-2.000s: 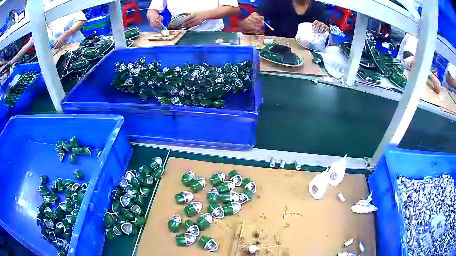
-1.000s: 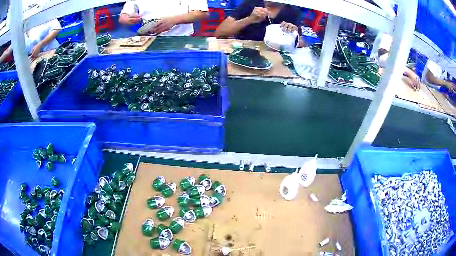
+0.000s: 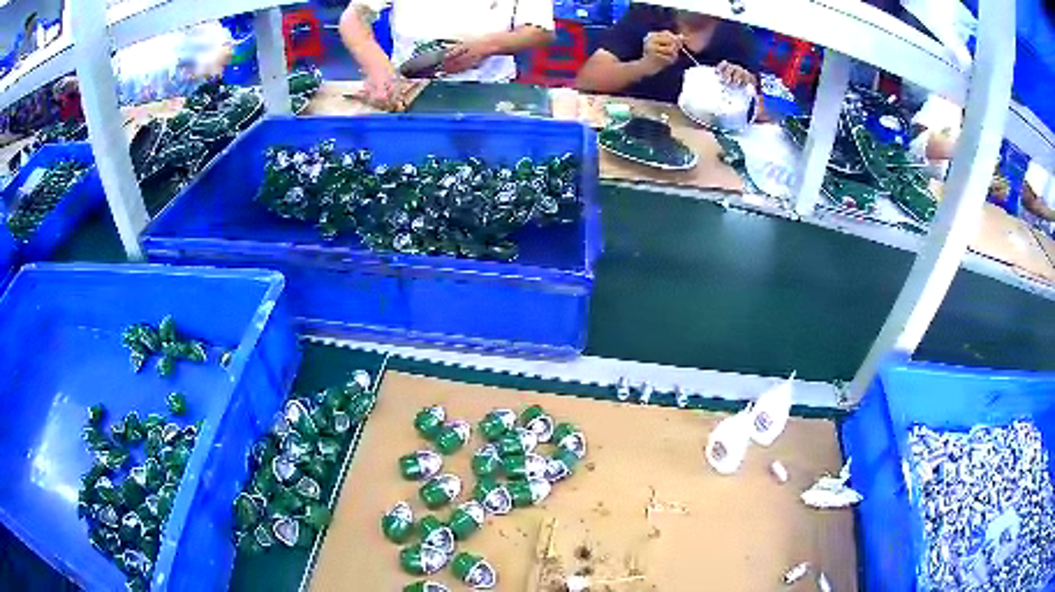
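Note:
Neither of my hands shows in the head view. A loose group of green caps point(image 3: 487, 464) with silvery faces lies on the left half of the tan work board point(image 3: 648, 463). A small tan fixture point(image 3: 555, 567) sits at the board's near edge, partly cut off, with a thin pale stick point(image 3: 607, 578) across it. Two white glue bottles point(image 3: 729, 442) with pointed tips are at the board's right. A few small white inserts point(image 3: 796, 572) lie near the right edge, beside a crumpled white scrap point(image 3: 832, 490).
A tilted blue tote point(image 3: 69, 347) at left holds green caps; more caps point(image 3: 303, 463) lie beside it. A blue bin point(image 3: 382, 289) of caps stands behind the board. A right tote point(image 3: 885, 463) holds silver-white pieces. White posts point(image 3: 931, 243) rise behind. People work opposite.
The view has swung left, shifting everything to the right in the picture since one second ago. An arm of a person opposite at left now reaches down to the board there. My hands stay out of view.

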